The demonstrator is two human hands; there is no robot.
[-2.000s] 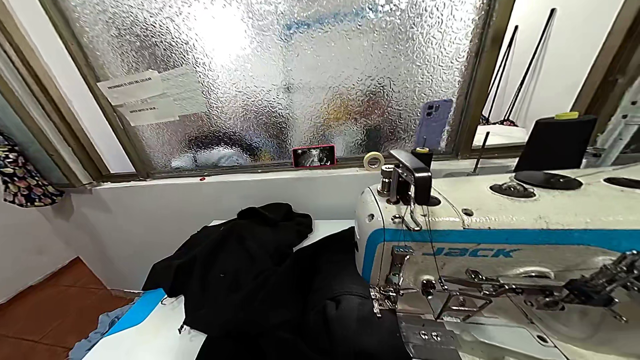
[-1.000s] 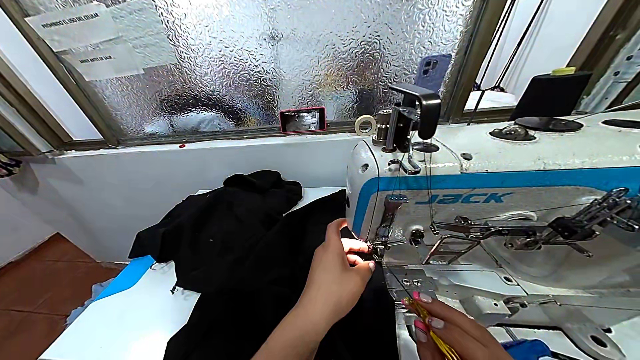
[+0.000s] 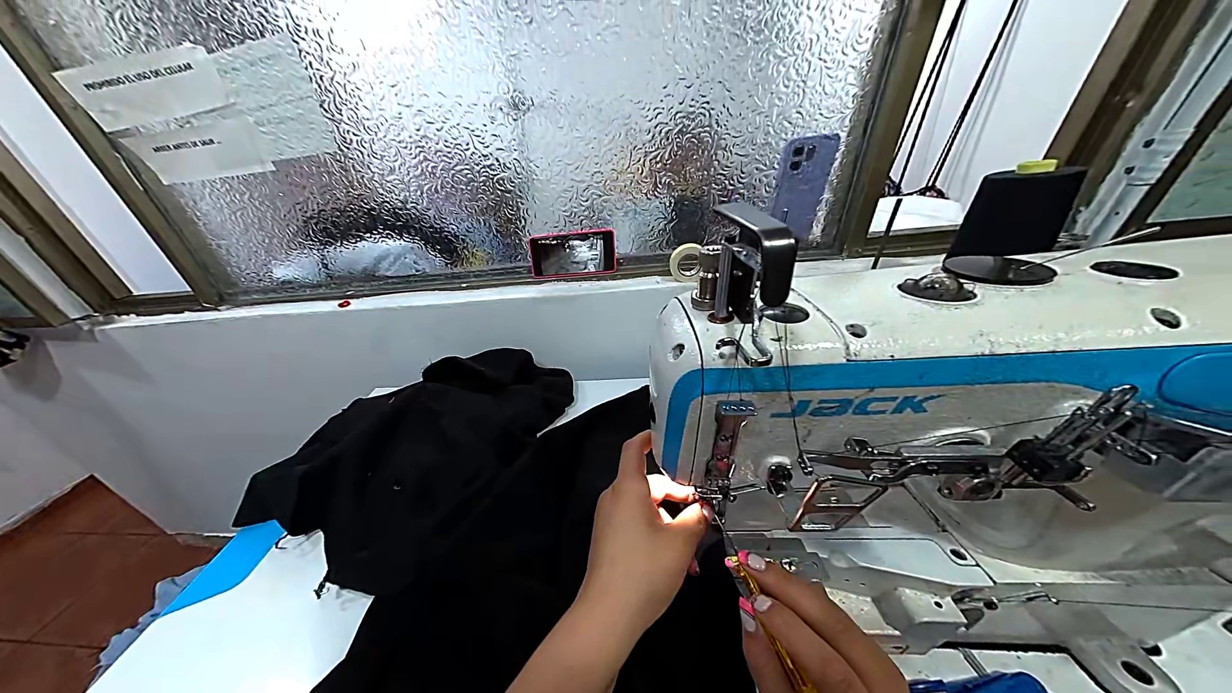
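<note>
My left hand (image 3: 640,534) is at the needle area of a white and blue Jack sewing machine (image 3: 924,404). Its thumb and index finger are pinched together by the lit needle bar; whether thread lies between them cannot be told. My right hand (image 3: 808,621), just below on the right, grips a thin yellow-handled tool (image 3: 784,659), whose slim tip points up toward the needle. Its exact kind is unclear. Black fabric (image 3: 481,481) lies left of the machine, running under my left forearm and beside the needle area.
A black thread cone (image 3: 1015,217) stands on the machine head. Along the window ledge are a small red-framed screen (image 3: 573,254), a tape roll (image 3: 686,262) and a purple phone (image 3: 807,178). A blue object (image 3: 982,683) lies at the bottom right. The white table (image 3: 241,616) has a blue edge.
Both hands, not in view two seconds ago, came to the needle area by one second ago. Since then they have stayed there, the right one with the yellow-handled tool. The black fabric lies much as before.
</note>
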